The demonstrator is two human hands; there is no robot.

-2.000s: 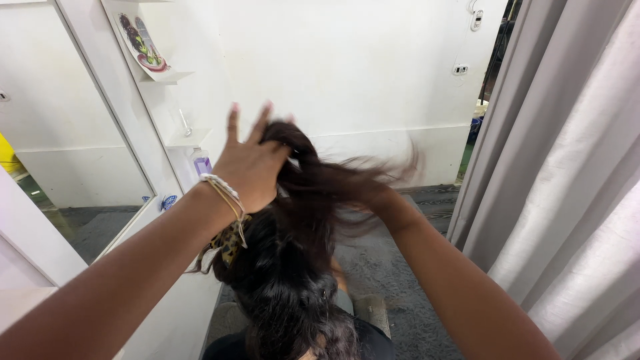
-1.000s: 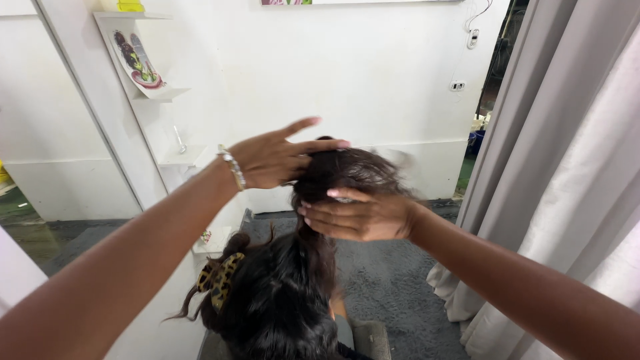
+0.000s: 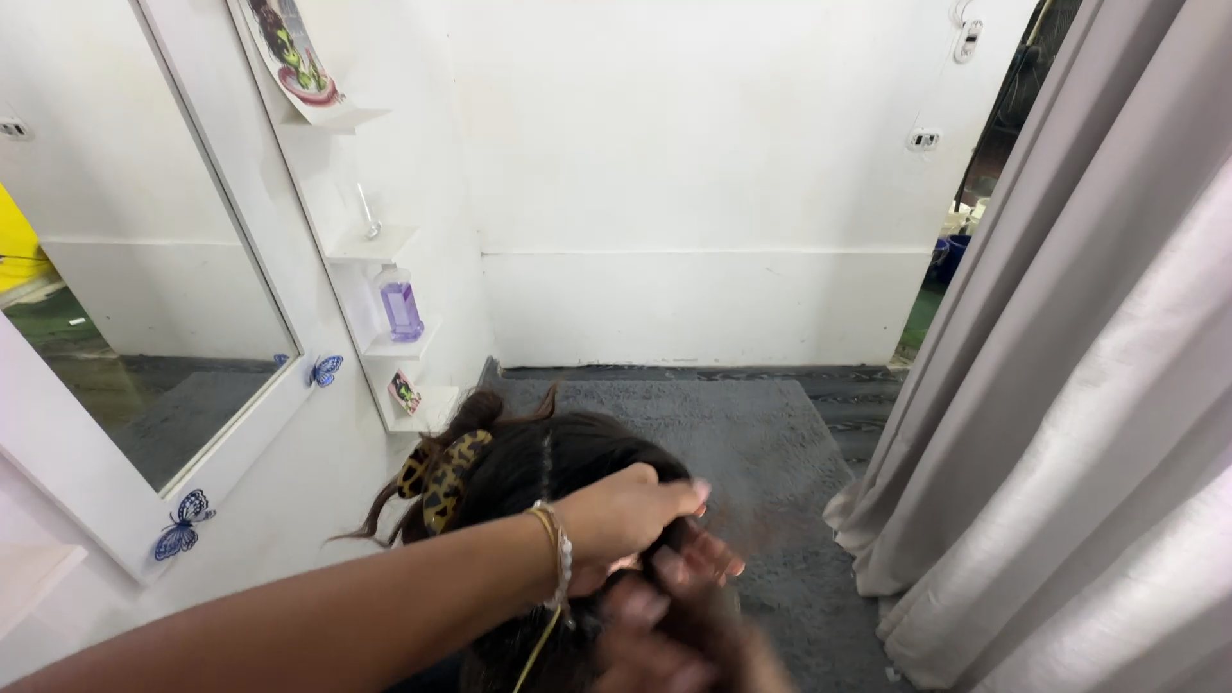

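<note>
A seated person's head of dark hair (image 3: pixel 597 438) is low in the middle, with a parting line on top. A leopard-print claw clip (image 3: pixel 456 481) holds a twisted bun (image 3: pixel 476 412) at its left. My left hand (image 3: pixel 626 510), with bracelets at the wrist, is closed on a gathered strand of hair at the right side of the head. My right hand (image 3: pixel 664 626), blurred, is just below it against the same hair; its exact hold is unclear. A thin yellow cord (image 3: pixel 537 650) hangs below the left wrist.
A framed mirror (image 3: pixel 183 241) with blue butterfly decorations (image 3: pixel 183 525) stands at left. Small wall shelves (image 3: pixel 375 243) hold a purple bottle (image 3: pixel 401 306) and cards. Grey curtains (image 3: pixel 1049 385) hang at right, and a grey rug (image 3: pixel 770 433) covers the floor.
Both hands have moved down from above the head to its right side. The hair held up before is now lower, between the hands. The view has shifted.
</note>
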